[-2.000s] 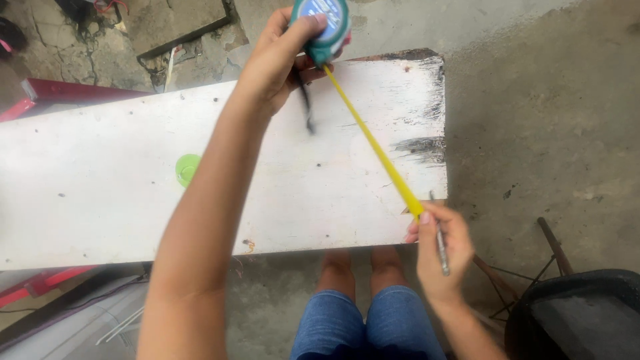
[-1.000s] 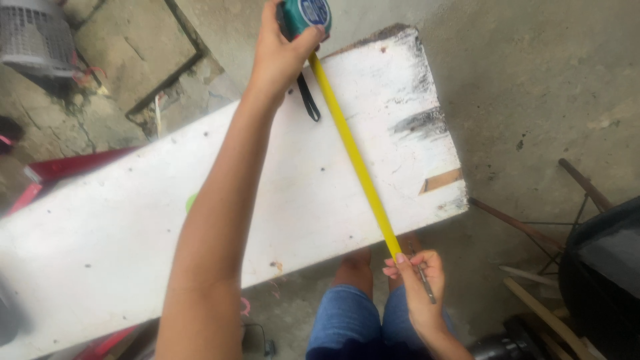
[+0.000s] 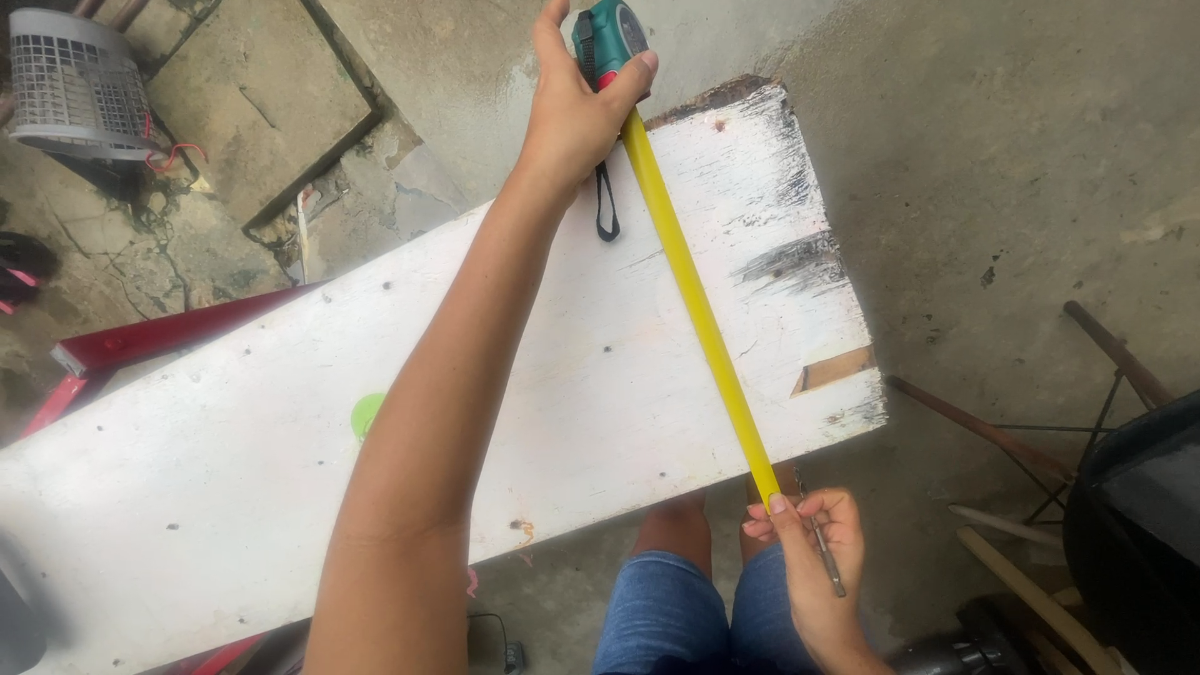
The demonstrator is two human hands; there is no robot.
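My left hand (image 3: 591, 103) grips the teal case of a tape measure (image 3: 614, 37) just past the far edge of a white-painted wooden board (image 3: 562, 375). Its yellow blade (image 3: 689, 281) runs slantwise across the board to the near edge, where the thumb and fingers of my right hand (image 3: 816, 544) pinch its end. A thin metal drill bit (image 3: 823, 548) is also held in my right hand. The black wrist strap (image 3: 607, 202) hangs from the case over the board. A green round spot (image 3: 367, 415) shows beside my left forearm.
Red metal framing (image 3: 178, 328) supports or lies under the board's left part. A grey plastic basket (image 3: 75, 84) stands at the upper left on cracked concrete. At the lower right are a dark container (image 3: 1139, 506), a rusty rod (image 3: 980, 427) and wooden sticks (image 3: 1031, 595).
My right hand has moved from the board's right end to beyond its near edge, still holding the blade end and bit. The view has turned and shifted, bringing the basket into sight.
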